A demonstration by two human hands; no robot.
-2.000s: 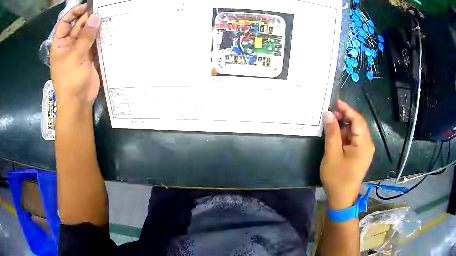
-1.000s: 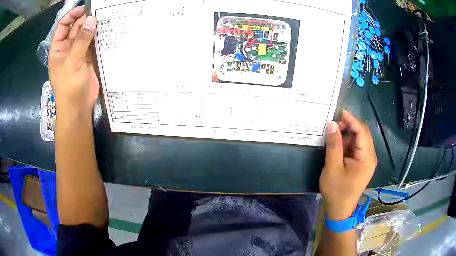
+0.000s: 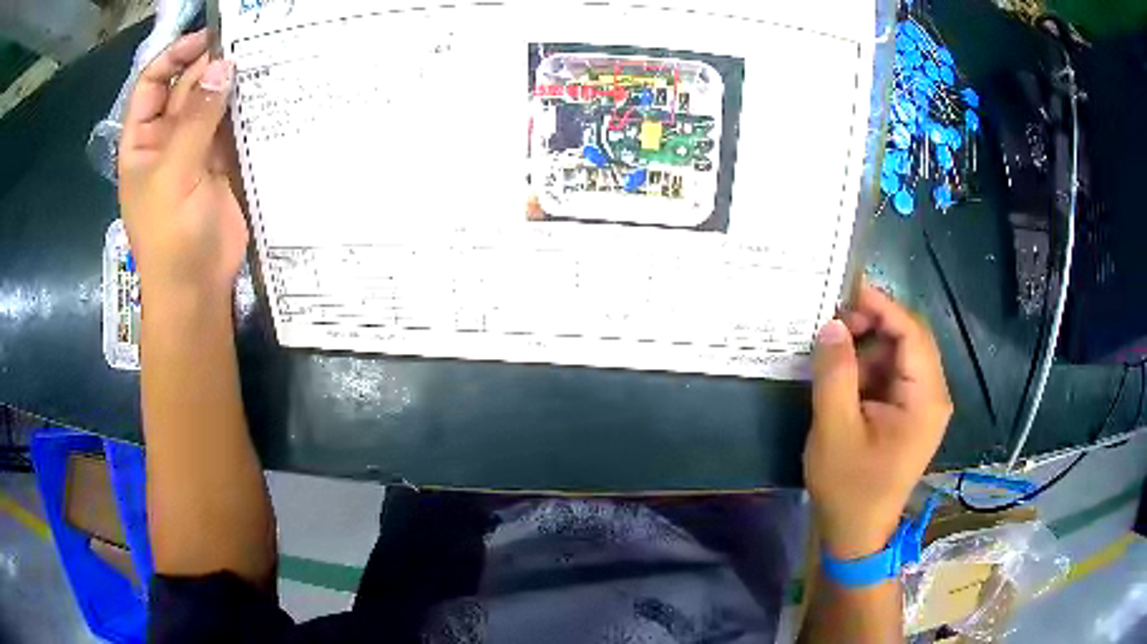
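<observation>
A large white work instruction sheet point(image 3: 403, 176) is held up over the bench, its top edge cut off by the frame. It bears a table and a photo of an open socket shell. My left hand point(image 3: 182, 176) grips its left edge near the top, thumb in front. My right hand point(image 3: 874, 409) grips its lower right corner, thumb in front, and wears a blue wrist strap point(image 3: 868, 569). The sheet hides the middle of the bench.
A loose pile of blue disc components point(image 3: 925, 120) lies to the right of the sheet. A white socket shell point(image 3: 122, 302) lies at left, partly behind my left forearm. Black equipment point(image 3: 1101, 214) and a pale cable point(image 3: 1063, 277) are at right. A blue crate point(image 3: 94, 541) is below left.
The sheet has shifted down a little, and more of its upper part shows. Both hands keep their hold on it; my right hand is slightly lower.
</observation>
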